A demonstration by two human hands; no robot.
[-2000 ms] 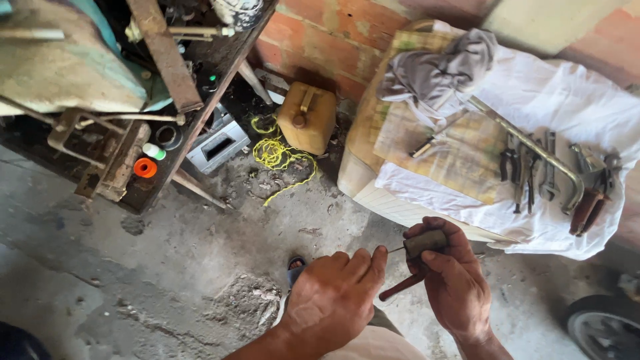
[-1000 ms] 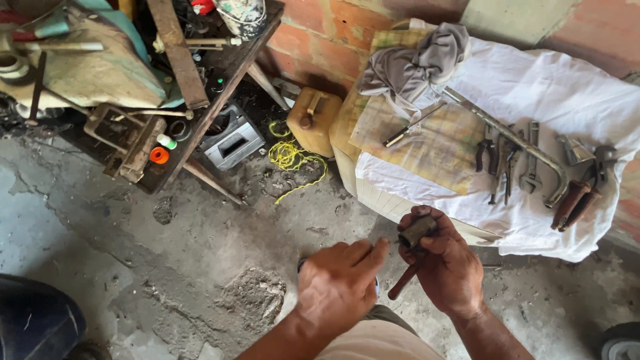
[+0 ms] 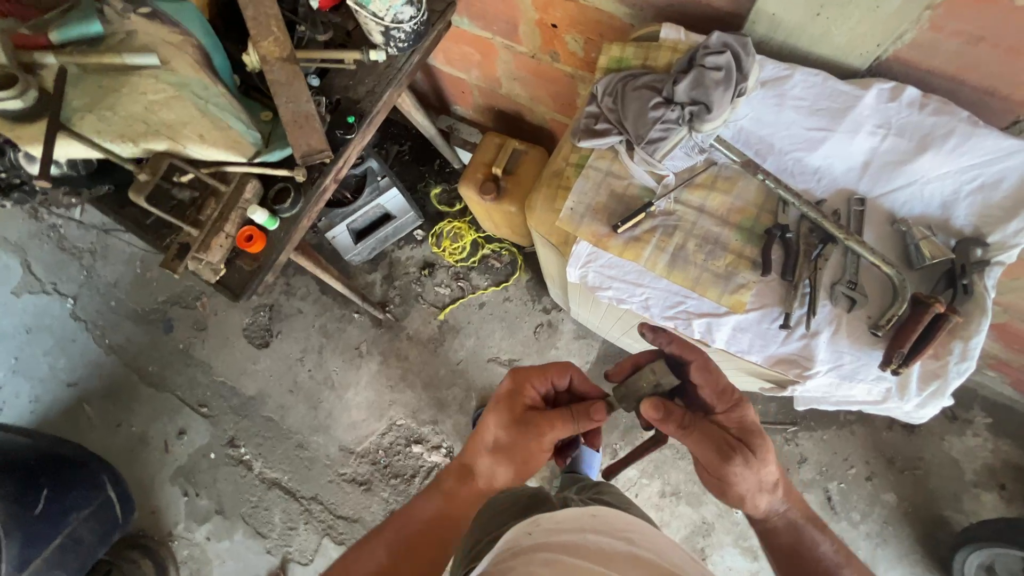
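My right hand (image 3: 712, 428) holds a short, worn metal cylindrical part (image 3: 645, 386) between thumb and fingers. A reddish-brown bar (image 3: 634, 455) slants down to the left below that hand; its upper end is hidden by the fingers. On the part's left side, my left hand (image 3: 532, 424) has thumb and index finger pinched together at its end. Something thin seems to be between those fingertips, too small to name. Both hands are over the floor, in front of my body.
At right, a white cloth (image 3: 840, 120) bears pliers (image 3: 778, 248), an adjustable wrench (image 3: 850, 268), a bent metal pipe (image 3: 824, 220) and a screwdriver (image 3: 640, 214). A yellow jerrycan (image 3: 500, 188) and yellow cord (image 3: 464, 240) lie beyond. A cluttered wooden table (image 3: 352, 152) stands at left; a wheel (image 3: 988, 552) is lower right.
A second ago my left hand was apart from the metal part; now its fingertips are at the part's end. Two seconds ago a thin rod showed between that hand and the part.
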